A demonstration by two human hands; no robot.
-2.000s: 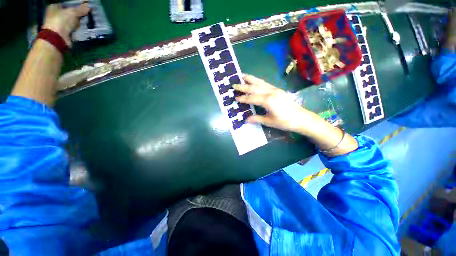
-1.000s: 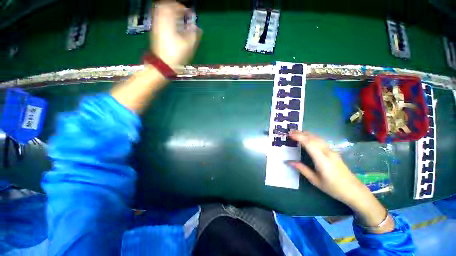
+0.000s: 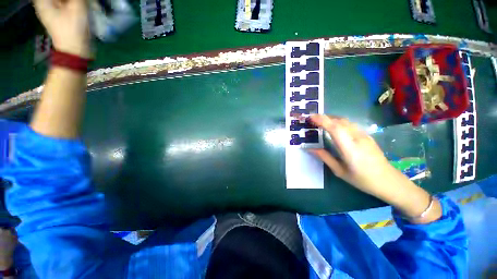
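My left hand (image 3: pixel 64 24), with a red wristband, is over the green belt at the top left, partly cut off by the upper edge and blurred. A blurred, tilted phone frame (image 3: pixel 111 19) is at its fingers. My right hand (image 3: pixel 357 155) is at a white liner strip (image 3: pixel 304 171) with rows of black stickers (image 3: pixel 305 93). Its index fingertip is over the lower stickers and its thumb is apart from it, near the blank lower part. I see nothing held in it.
More phone frames (image 3: pixel 157 16) lie along the belt (image 3: pixel 201 27) beyond the worn ledge (image 3: pixel 218 62). Right of the strip are a red bin (image 3: pixel 406 87) of tan-gold parts, a clear sheet with a green patch (image 3: pixel 408 165), and a second sticker strip (image 3: pixel 466 147).
My left hand has moved left along the belt from where it was one second ago, with the blurred frame beside it. My right hand has stayed at the strip. The view has shifted.
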